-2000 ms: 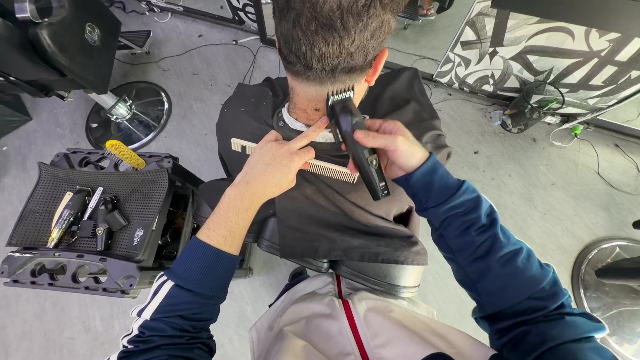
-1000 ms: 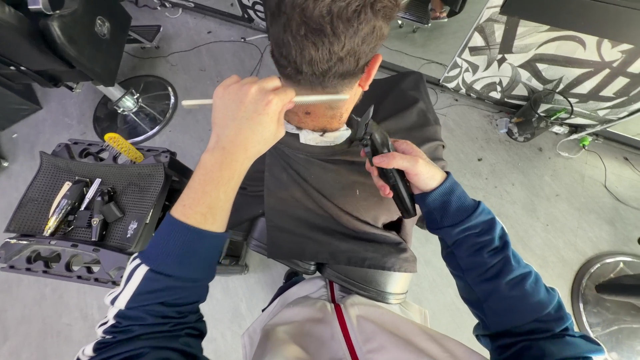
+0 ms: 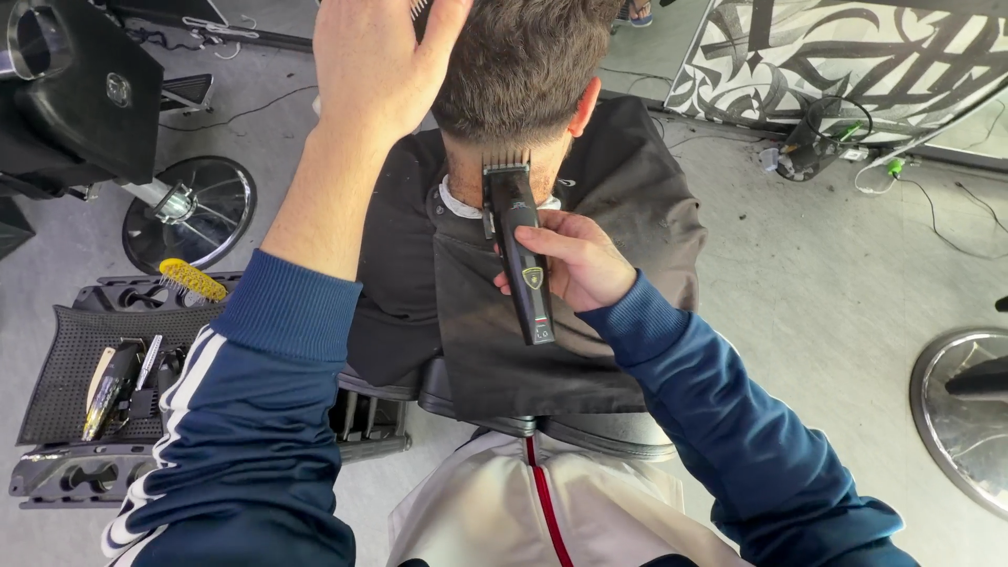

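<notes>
My right hand is shut on a black hair clipper with a comb guard, held upright with its teeth at the nape hairline of a seated person's head. At the upper left side of that head is my left hand, cut off by the frame's top edge. Some comb teeth show beside its thumb; its fingers are partly out of view. A black cape covers the person's back, with a white neck strip at the collar.
On the left, a tool trolley bears a black mat, another clipper, small tools and a yellow brush. Behind it stands a black chair on a round metal base. Another round base is at the right; cables lie on the floor.
My left hand has moved up from the nape, where it held the comb across the neck, to the side of the head. The clipper has come back up to the nape from beside the neck.
</notes>
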